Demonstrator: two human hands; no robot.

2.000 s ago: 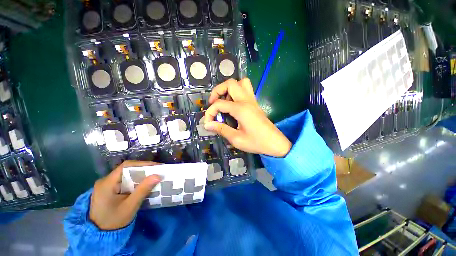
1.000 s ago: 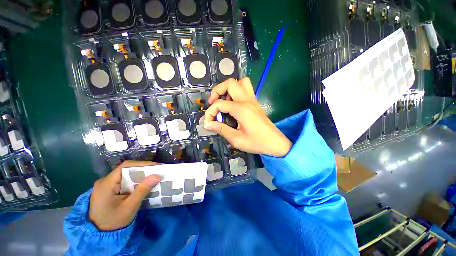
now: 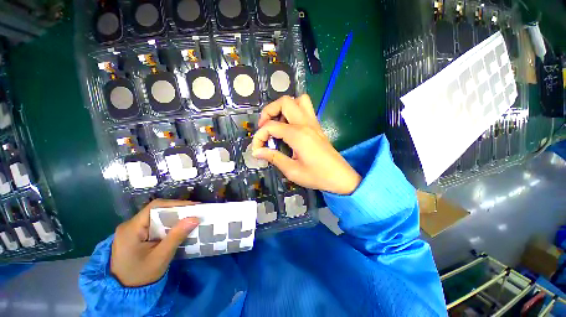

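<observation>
My left hand (image 3: 146,247) grips a bent white sticker sheet (image 3: 214,229) with rows of grey pieces, thumb on top, over the near edge of the clear blister tray (image 3: 93,102). My right hand (image 3: 304,145) is over the tray's right side, fingertips bunched at a black module (image 3: 253,160) with a pale disc area. Whether anything is pinched there is hidden. Modules left of it in that row carry pale notched stickers (image 3: 182,162). The row beyond shows black modules (image 3: 203,88) with bare round discs and gold-orange flex cables.
A blue stick (image 3: 335,74) and a black slim tool (image 3: 309,43) lie on the green mat right of the tray. A tray stack (image 3: 409,68) at right bears a larger sticker sheet (image 3: 459,111). Another tray with stickered modules (image 3: 22,234) is at far left. Brown cardboard (image 3: 440,213) is below the bench.
</observation>
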